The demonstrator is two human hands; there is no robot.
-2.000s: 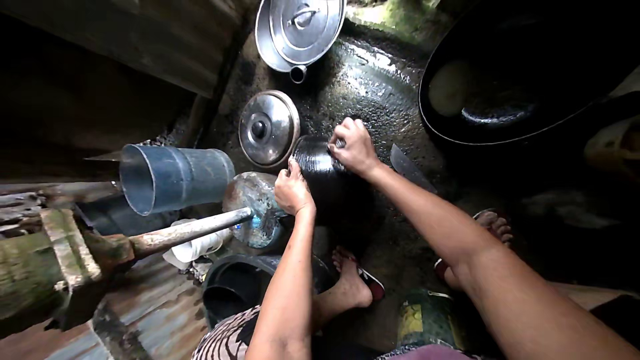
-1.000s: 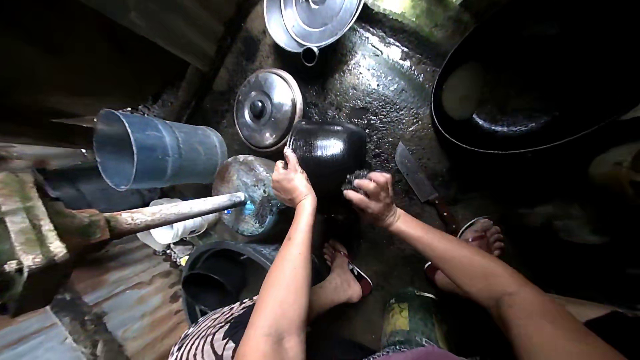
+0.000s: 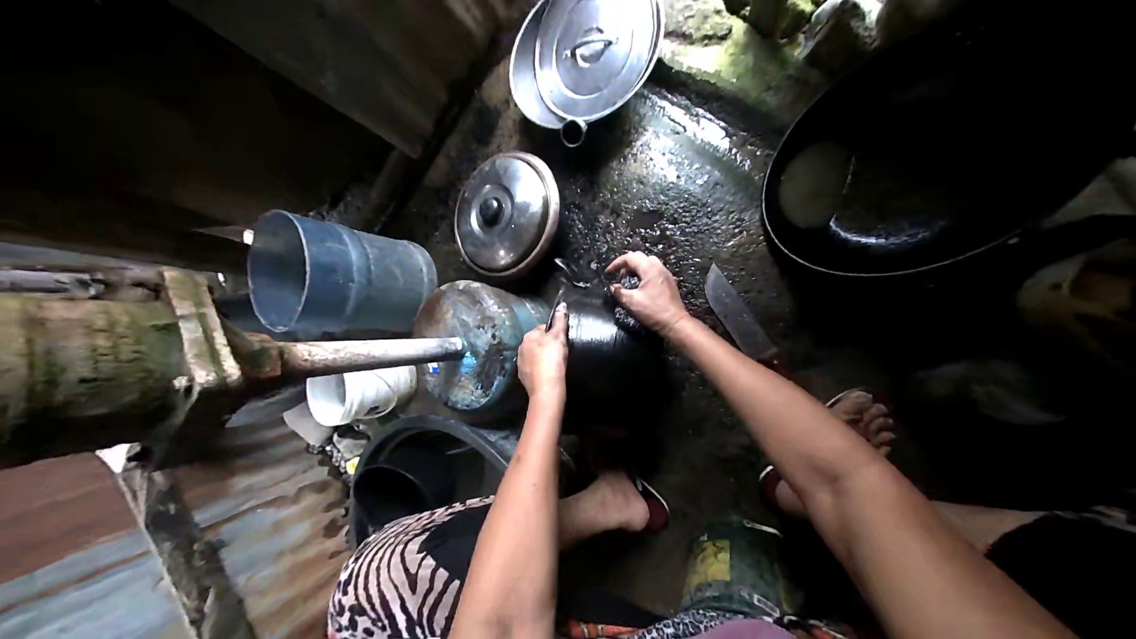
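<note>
A blackened, wet metal pot (image 3: pixel 596 342) lies on its side between my feet and the lids. My left hand (image 3: pixel 543 359) grips the pot's rim at its left edge. My right hand (image 3: pixel 650 293) holds a dark scouring pad (image 3: pixel 628 297) against the upper right side of the pot. Just above the pot is a round metal lid with a black knob (image 3: pixel 508 213). A wide knife blade (image 3: pixel 738 312) lies on the wet ground right of my right hand; its handle is lost in shadow.
A spout pipe (image 3: pixel 382 355) ends over a bluish, stained container (image 3: pixel 470 346). Around it are a blue-grey plastic bucket (image 3: pixel 382 282), a white pail (image 3: pixel 377 393) and a dark tub (image 3: pixel 426 426). Lidded aluminium cookware (image 3: pixel 586 67) stands at the top, a large black wok (image 3: pixel 887 269) at the right.
My right hand with the scouring pad has moved from right of the pot, off its surface, up and left onto the pot. My left hand stays at the rim.
</note>
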